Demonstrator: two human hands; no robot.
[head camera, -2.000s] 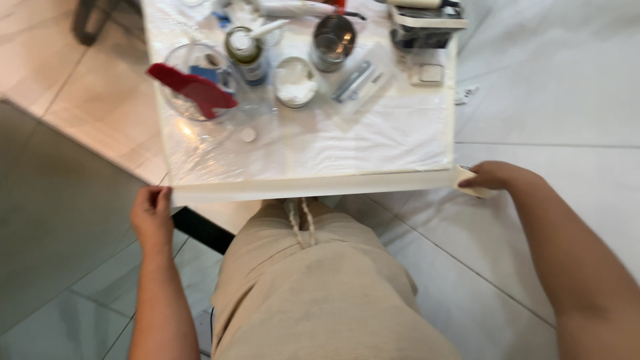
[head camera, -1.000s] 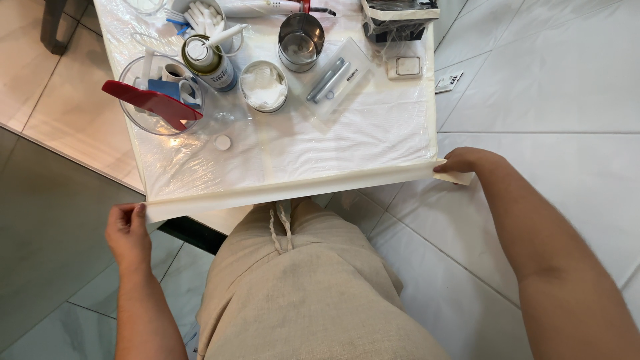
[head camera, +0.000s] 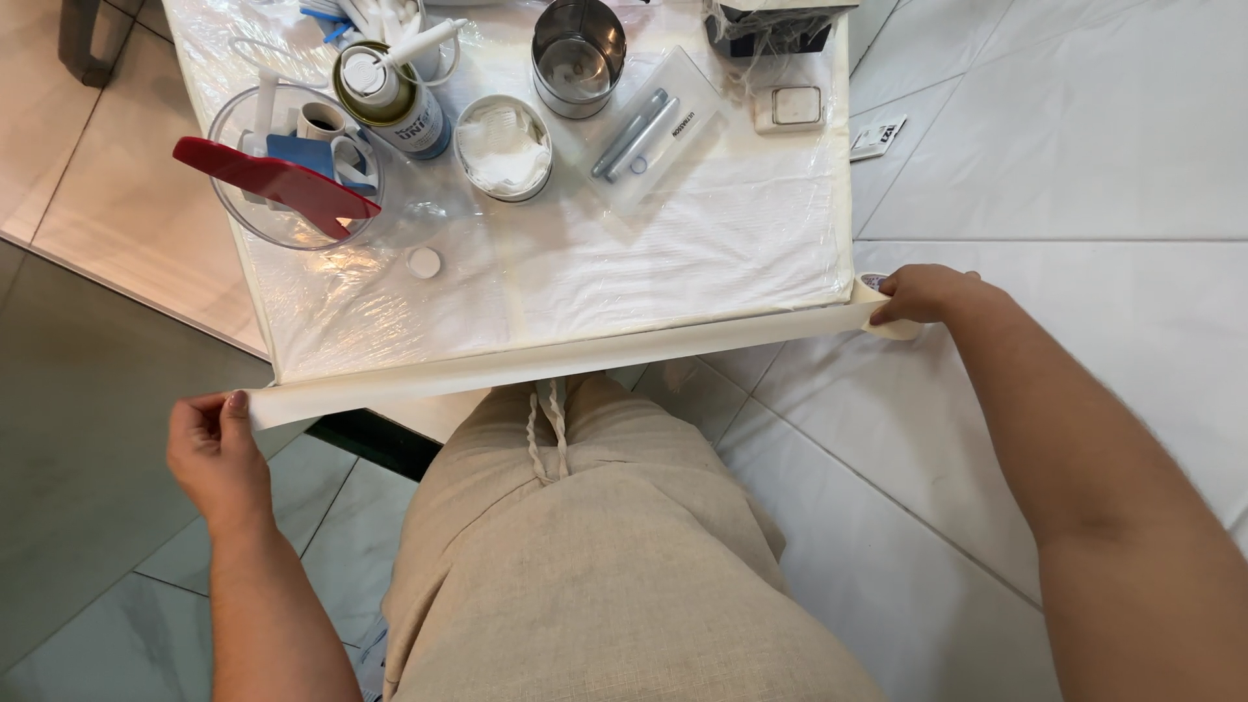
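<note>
A strip of cream masking tape is stretched along the near edge of a table covered in white cloth and clear plastic film. My left hand pinches the strip's free end between thumb and fingers, just off the table's near left corner. Beyond the near right corner, my right hand grips the tape roll, partly hidden by the fingers. A small white round cap lies on the film behind the strip.
On the table stand a clear tub with a red plastic tool, a spray can, a tin of white pads, a metal cup, a pen case and a small white box. A black container is behind.
Both hands keep hold of the tape at the near edge, with the strip still stretched between them. The view has shifted, and nothing on the table has plainly moved.
</note>
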